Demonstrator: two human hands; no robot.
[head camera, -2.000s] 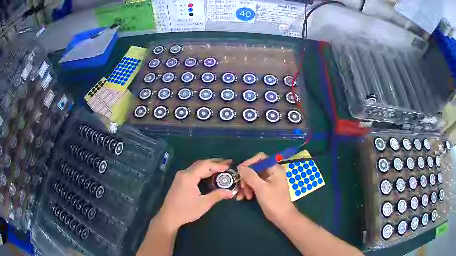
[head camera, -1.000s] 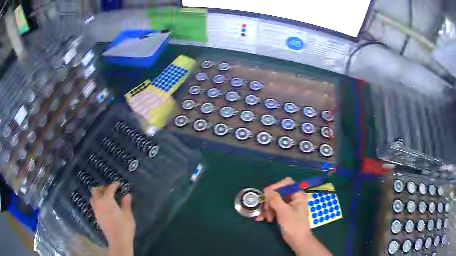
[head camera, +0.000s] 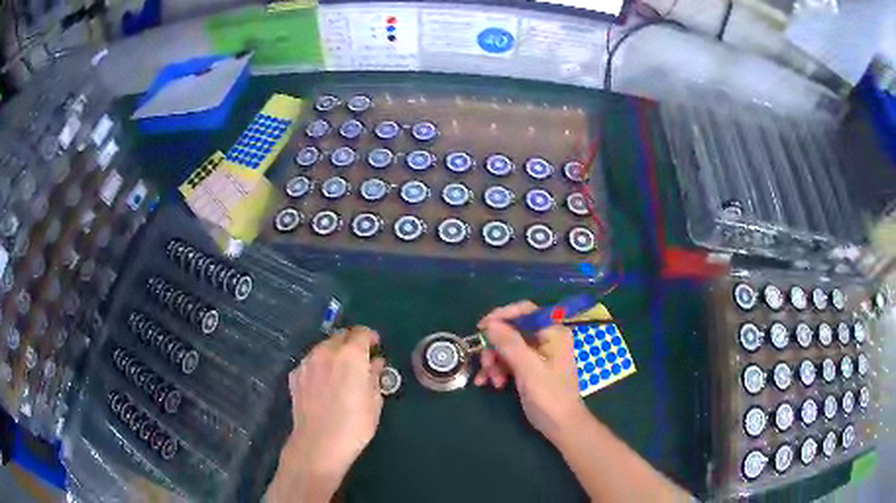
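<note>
A round silver metal fixture (head camera: 428, 375) lies on the green mat in front of me, with a black and silver speaker driver (head camera: 443, 356) seated in it. My right hand (head camera: 526, 365) holds a blue test probe (head camera: 546, 316) with a red spot, its tip at the fixture's right side. My left hand (head camera: 339, 388) is just left of the fixture, back of the hand up, holding another speaker driver (head camera: 390, 380) at its fingertips. The thumb's grip is partly hidden.
The centre tray (head camera: 605, 257) holds rows of drivers. The slotted supply tray (head camera: 280, 295) is at left, beside stacked filled trays (head camera: 49, 236). Blue dot stickers (head camera: 601, 358) lie right of the probe hand. A filled tray (head camera: 725, 393) and empty slotted trays (head camera: 776, 167) are at right.
My left hand has moved from the slotted supply tray to beside the fixture, bringing a driver. My right hand still holds the probe by the fixture. The view has swung back.
</note>
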